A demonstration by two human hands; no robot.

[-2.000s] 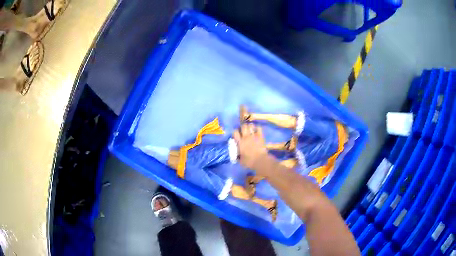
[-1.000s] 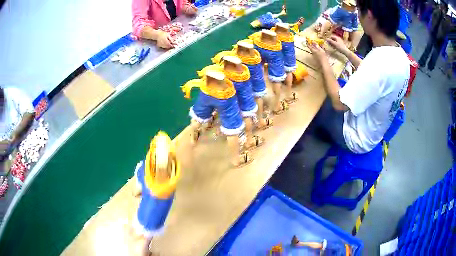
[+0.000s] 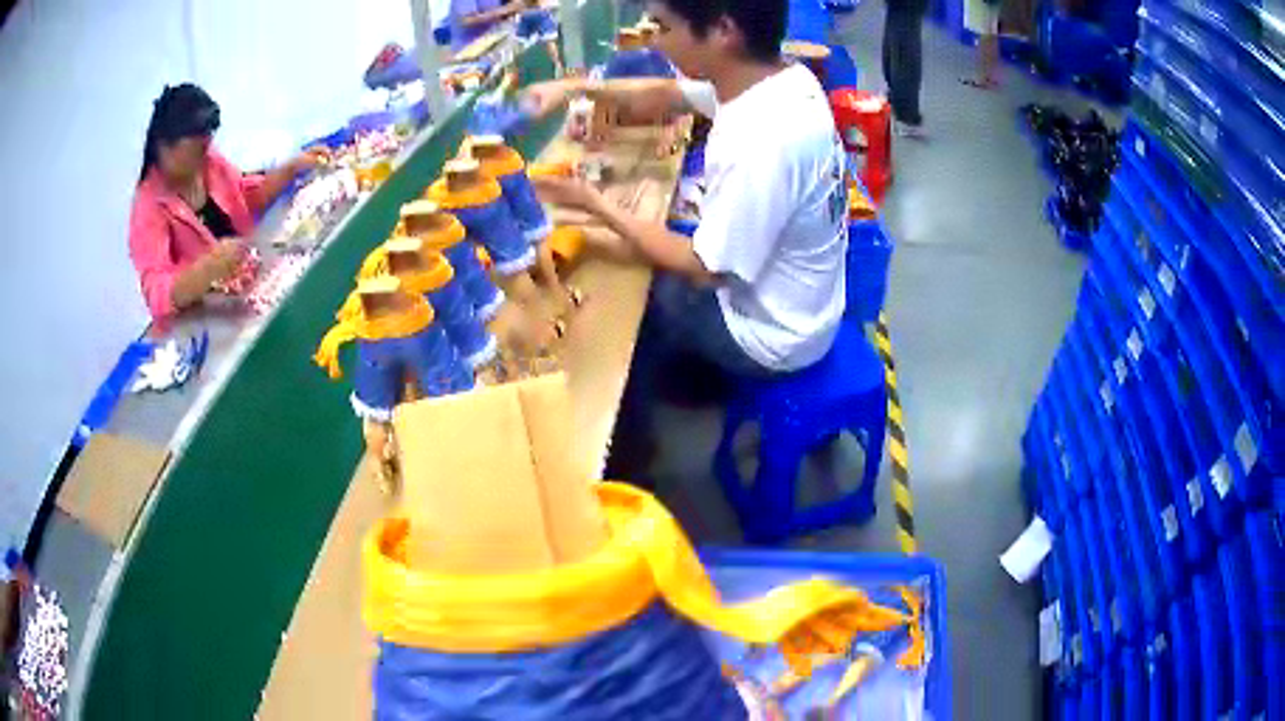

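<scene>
A figure lower body [image 3: 543, 662] is very close in front of the camera, upright, cut off by the bottom edge. Its tan joint block [image 3: 486, 479], yellow-orange waist sash [image 3: 493, 603] and blue shorts top show; its legs are out of view. The sash tail hangs out to the right. Neither of my hands is in view, so what holds the figure is hidden. Behind it, several figure lower bodies [image 3: 409, 345] stand in a row on the cardboard-covered bench [image 3: 331, 620].
A blue tote tray [image 3: 923, 571] with figure parts lies right of the bench. A seated worker [image 3: 775, 211] on a blue stool [image 3: 803, 437] reaches over the bench. The green conveyor [image 3: 212, 549] runs left; another worker [image 3: 197, 226] sits beyond it. Stacked trays [image 3: 1170, 493] stand at right.
The view has swung up and along the bench. The figure that stood apart at the near end of the bench a second ago no longer shows there; one now fills the near foreground.
</scene>
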